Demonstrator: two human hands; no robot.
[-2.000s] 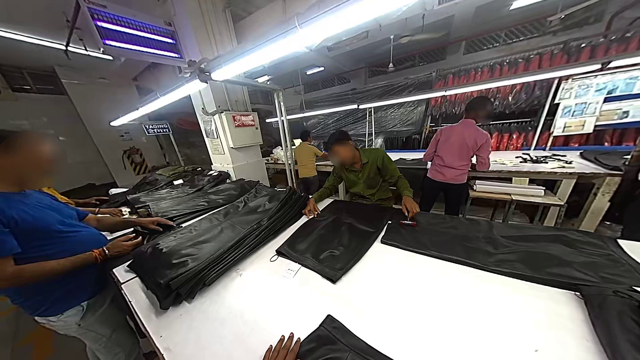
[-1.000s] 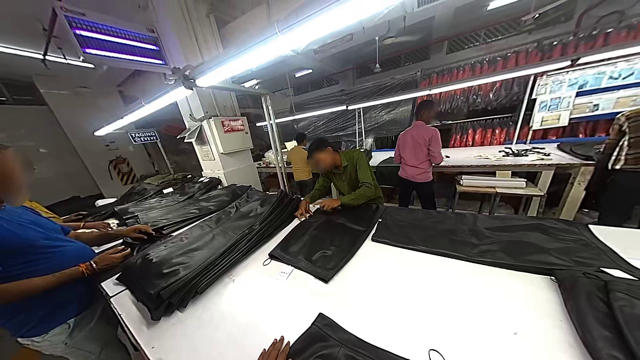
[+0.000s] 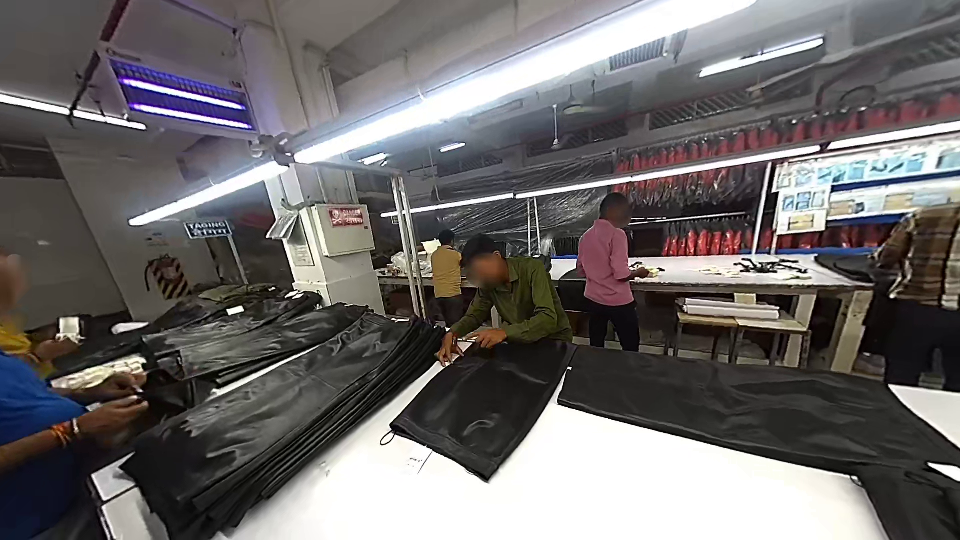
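Observation:
Neither of my hands shows in the head view now. A black garment (image 3: 487,409) with a cord loop and a white tag (image 3: 417,460) lies flat on the white table (image 3: 600,480). A co-worker in a green shirt bends over its far end, both hands at its corner. To its left spreads a fanned stack of black garments (image 3: 277,412). On the right, a long black garment (image 3: 720,397) stretches along the table, and another black garment (image 3: 911,499) lies by the right edge.
A co-worker in blue stands at the left edge, hands near more black garments (image 3: 255,337). Behind the table are a pillar with a white box (image 3: 345,229), a metal post (image 3: 409,247) and a long worktable (image 3: 690,274). A co-worker in pink stands at that worktable.
The hand and black garment at the bottom edge in the earlier frames are out of view. The green-shirted co-worker's hands, apart on two garments at first, are now together at one garment's corner.

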